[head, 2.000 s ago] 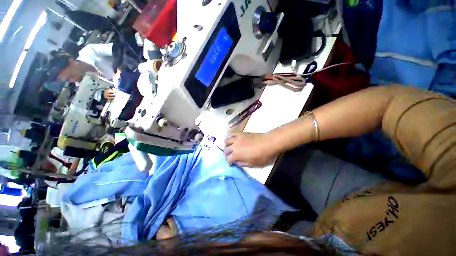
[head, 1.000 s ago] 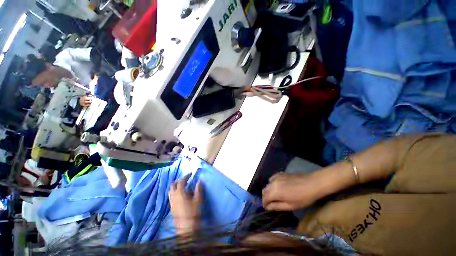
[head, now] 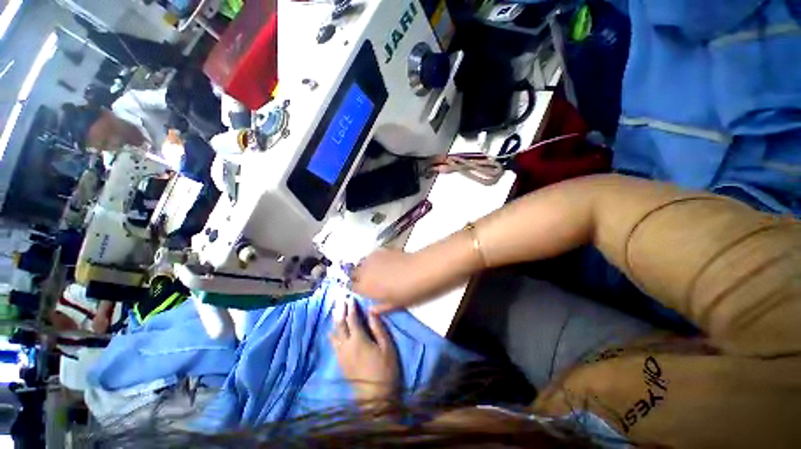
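Note:
The picture is turned sideways. A light-blue garment piece [head: 290, 338] lies gathered under the needle end of the white sewing machine [head: 272, 188]. My left hand [head: 366, 352] lies on the cloth with its fingers apart, pointing at the needle area. My right hand [head: 386, 279] is at the cloth's edge close beside the presser foot area, with its fingers bent. Its fingertips are blurred, so any grip on the cloth cannot be told. The two hands nearly touch. The needle itself is too small to make out.
A dark-red slim tool [head: 406, 221] and a black flat rectangle [head: 383, 185] lie beside the machine head. A pale cord bundle [head: 474, 167] is near the table edge. A blue garment pile [head: 694, 105] is beside me. A red bin [head: 244, 51] and another person are beyond.
My right hand has moved from beside my lap to the cloth at the needle end. My left hand, mostly hidden two seconds ago, lies on the cloth and has shifted slightly since one second ago.

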